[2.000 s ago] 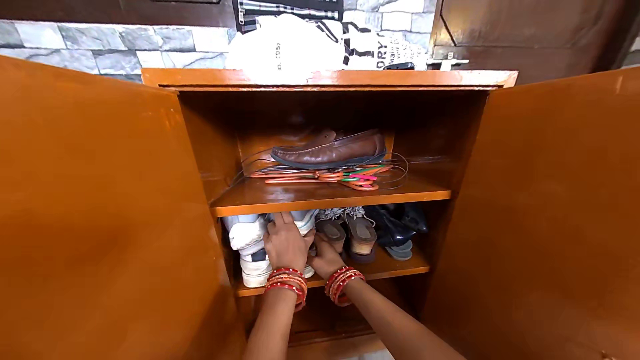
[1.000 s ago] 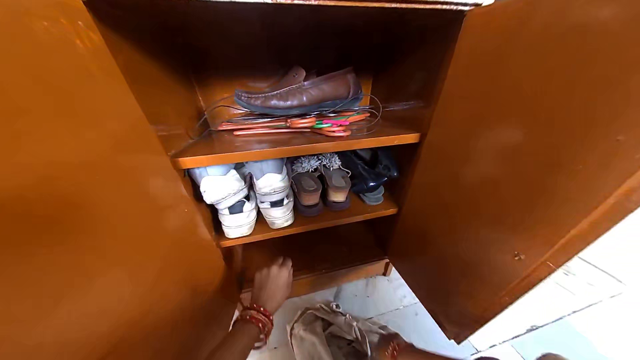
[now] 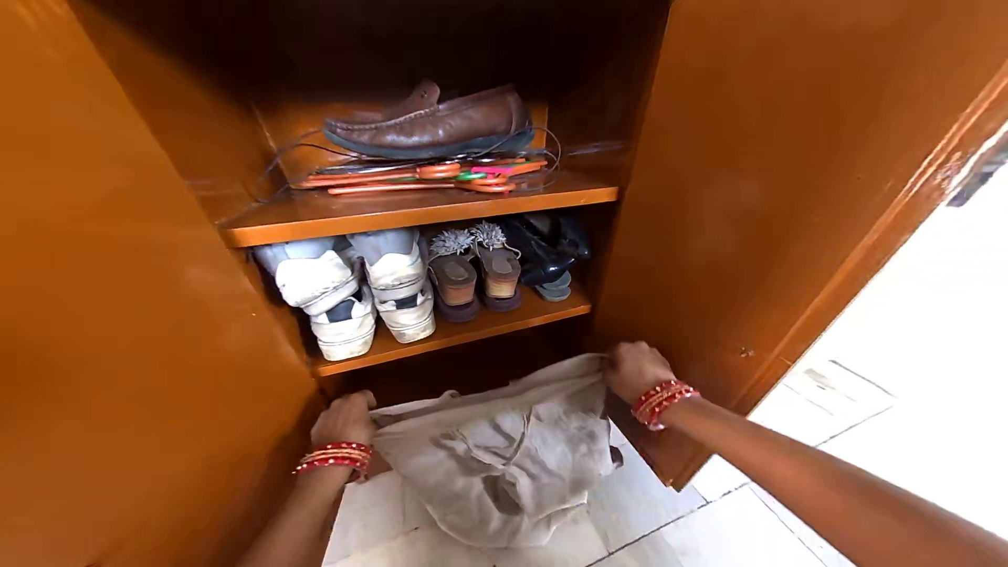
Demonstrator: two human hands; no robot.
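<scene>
A beige cloth [image 3: 504, 449] with worn, stained patches is stretched between my hands, low in front of the wooden cabinet. My left hand [image 3: 345, 421] grips its left corner near the left door. At its upper right corner, my right hand [image 3: 636, 370] is closed on the fabric beside the right door. Above the cloth, the lower shelf holds stacked white sneakers [image 3: 394, 268], brown heeled sandals [image 3: 500, 272] with grey tassels, and black shoes [image 3: 543, 248]. A brown leather loafer [image 3: 441, 122] lies on orange-handled items [image 3: 441, 177] on the upper shelf.
The left cabinet door [image 3: 142, 315] and right cabinet door [image 3: 756, 197] stand swung out on both sides. The lower shelf edge [image 3: 457, 340] is just above my hands. Pale floor tiles [image 3: 669, 520] lie below the cloth and at the right.
Both hands were at the shoes on the lower shelf two seconds ago. One second ago the cloth was bunched near the floor; now it is raised and spread between both hands. The view has tilted down.
</scene>
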